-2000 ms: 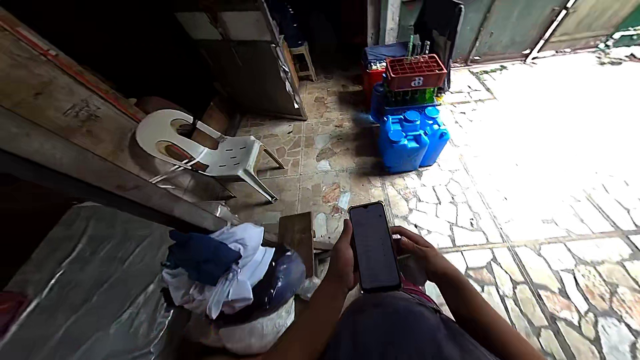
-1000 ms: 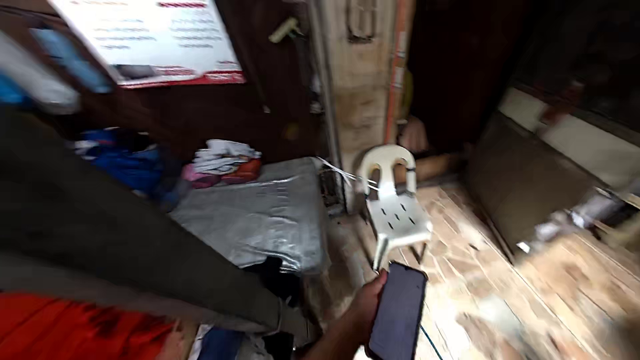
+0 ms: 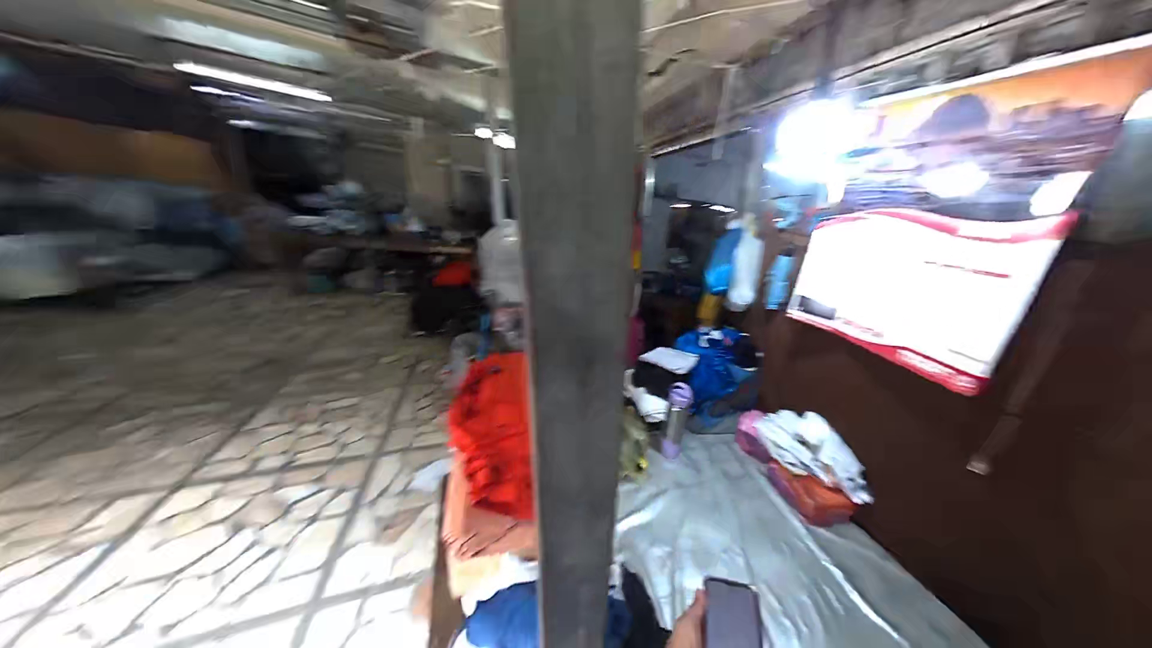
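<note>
At the bottom edge of the head view, my left hand (image 3: 688, 623) is partly visible, its fingers along the left side of a dark smartphone (image 3: 733, 614). The phone is upright in front of a table covered in silvery plastic sheeting (image 3: 747, 531). My right hand is out of the frame. Blue cloth (image 3: 504, 616) and black cloth lie left of the phone. Farther back on the table are a lilac-topped tumbler (image 3: 677, 418) and folded white and orange clothes (image 3: 814, 459).
A grey post (image 3: 580, 324) rises directly ahead. Red cloth (image 3: 493, 432) is piled to its left, beside stone-paved floor (image 3: 270, 477). A printed banner (image 3: 927, 288) hangs on the brown wall at right. Blue bags (image 3: 711, 364) sit at the table's far end.
The view has swung far to the left and up. My right hand, on the phone two seconds ago, is out of view. The phone now shows only at the bottom edge, still with my left hand.
</note>
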